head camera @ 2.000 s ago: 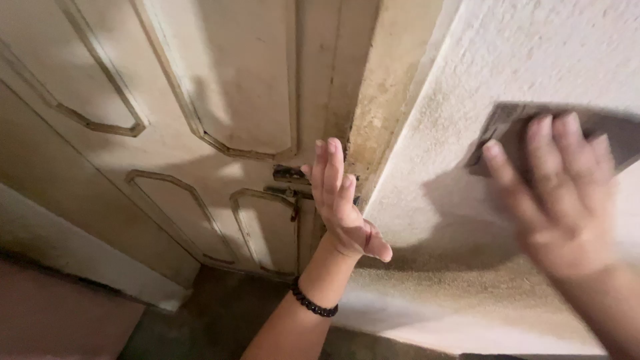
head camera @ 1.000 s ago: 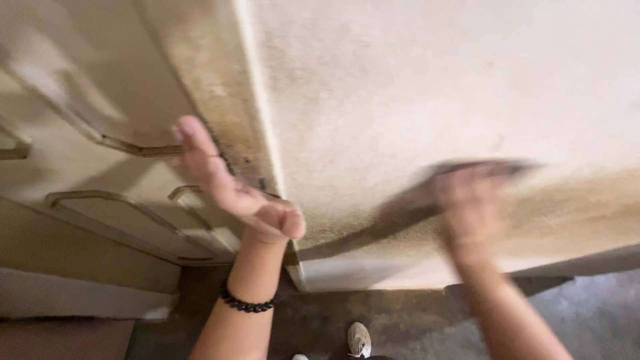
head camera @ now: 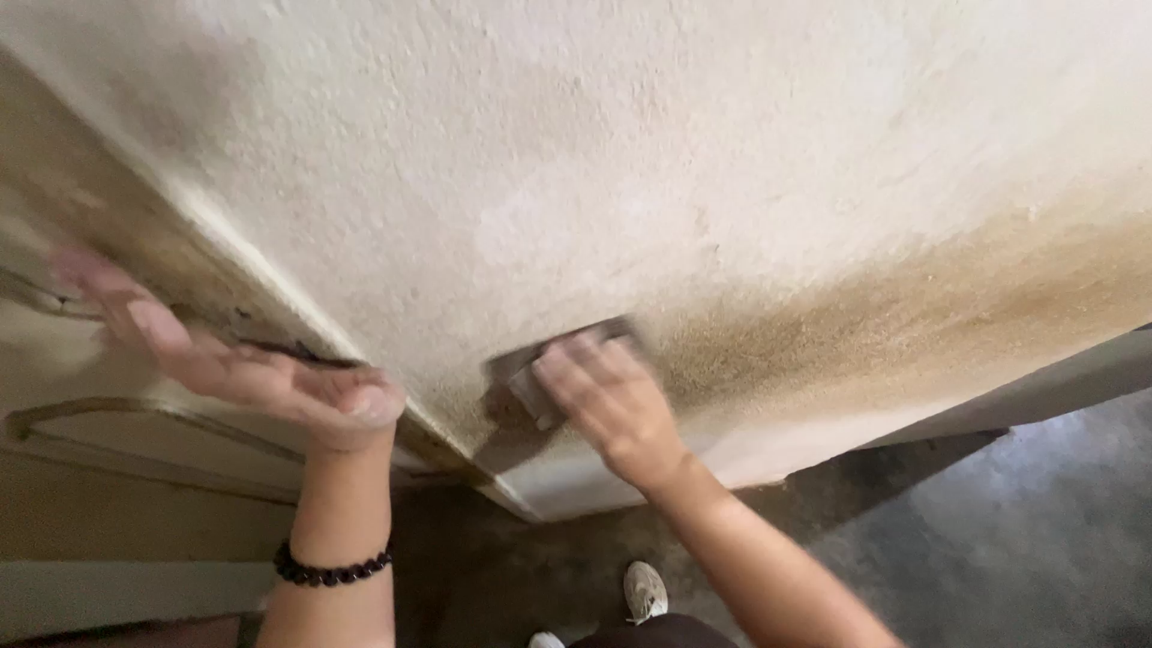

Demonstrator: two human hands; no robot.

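Observation:
My right hand [head camera: 612,405] grips a dark, flat rectangular block [head camera: 513,378], perhaps a sanding block or sandpaper, against the rough plastered wall [head camera: 558,216]. Both are blurred, and my fingers hide part of the block. The wall's lower part bears a brown stained band [head camera: 864,324] to the right of the block. On the left, my left hand [head camera: 243,369] is held up with its fingers spread and nothing in it, in front of the door frame [head camera: 153,225]. A dark beaded bracelet [head camera: 335,569] circles my left wrist.
A panelled door [head camera: 153,441] is at the left, beside the frame. Below the wall lies a dark concrete floor [head camera: 1017,504], with my white shoes [head camera: 645,589] at the bottom middle. A low grey ledge or base [head camera: 1071,387] runs along the right.
The view has swung strongly to the right, so more wall shows and less door. My right hand with the block is now lower on the wall, nearer the door frame.

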